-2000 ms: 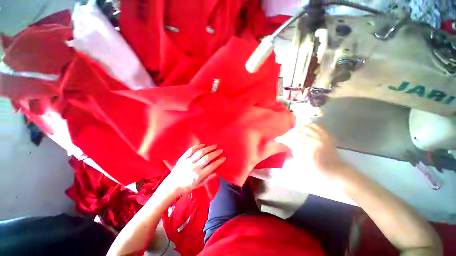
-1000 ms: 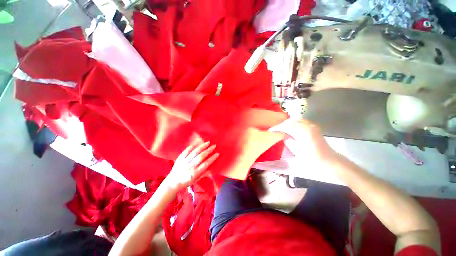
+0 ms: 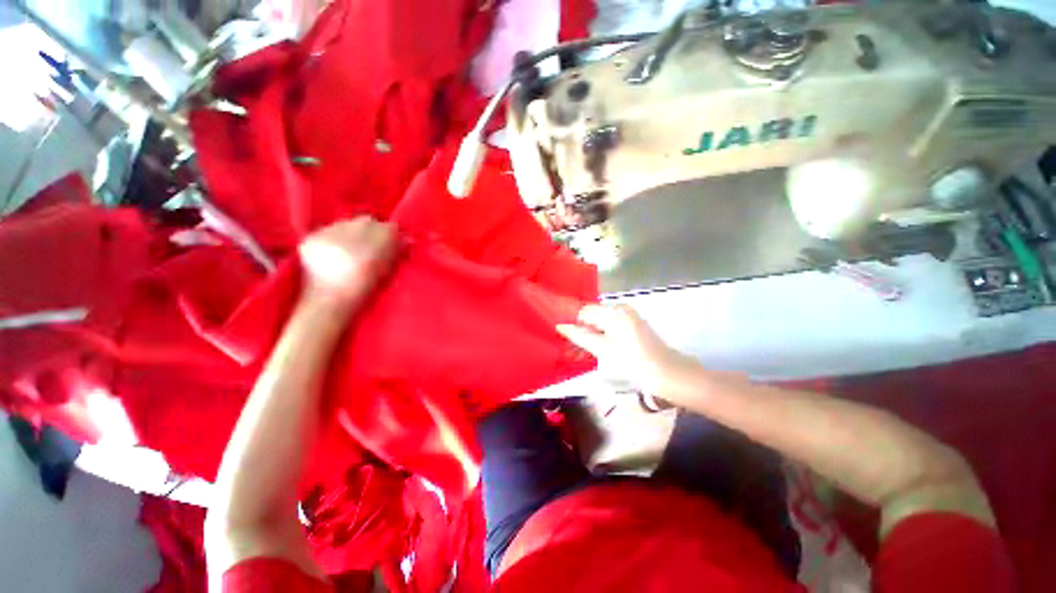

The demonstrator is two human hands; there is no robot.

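Note:
A red garment panel [image 3: 463,319] lies over the left part of the white table, its right edge just below the needle area. The cream sewing machine head [image 3: 706,139] with green lettering stands right of it. My left hand [image 3: 347,257] is closed on the red cloth at the panel's upper left, bunching it. My right hand [image 3: 620,342] is at the panel's right edge, thumb and fingers pinching the cloth. The presser foot [image 3: 585,243] is small and washed out by glare; whether cloth lies under it cannot be told.
A heap of red cloth [image 3: 388,70] lies behind and to the left. A whitish lamp [image 3: 467,166] hangs left of the needle. Pale snips [image 3: 869,280] lie on the bed's front edge. A control panel [image 3: 998,280] and a green stick [image 3: 1021,248] are at the right.
My left hand has moved up and away from my body and closed on the cloth. My right hand stays by the panel's right edge. The view has shifted to the right.

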